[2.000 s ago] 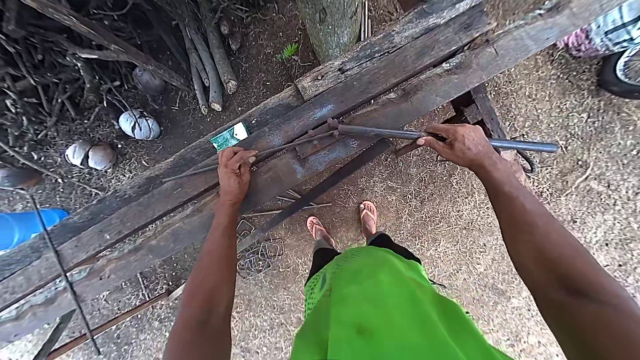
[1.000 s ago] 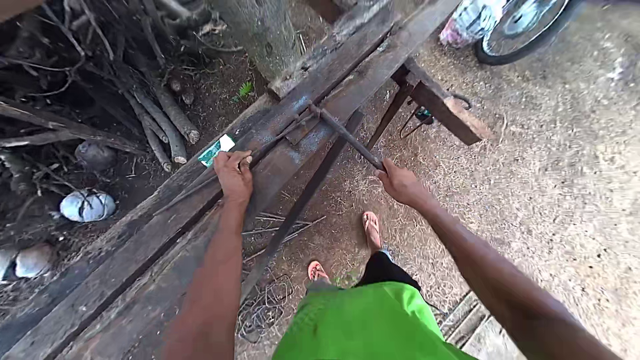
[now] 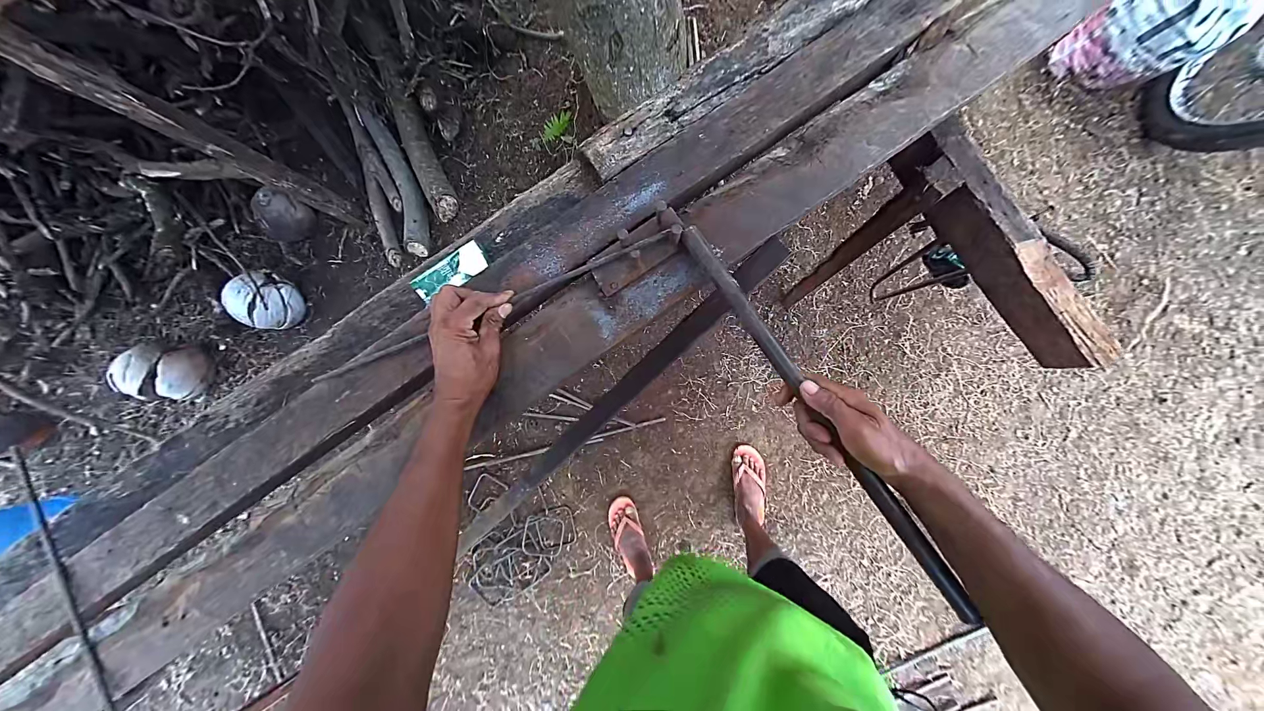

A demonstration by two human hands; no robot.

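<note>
My left hand grips a thin metal rod that lies along a bench of weathered wooden beams. The rod's far end reaches short upright pins on a small metal plate fixed to the beam. My right hand is closed around a long metal pipe, whose upper end meets the rod at the pins. From there the pipe slants down and right, past my forearm. Whether the rod enters the pipe, I cannot tell.
Coconut husks and a pile of branches lie beyond the bench. A wooden trestle piece juts out at right, near a wheel. Bent metal rods lie on the ground by my sandalled feet.
My right hand has swung the pipe from pointing right, nearly in line with the rod, to slanting down toward me. My left hand still holds the rod. The view has shifted.
</note>
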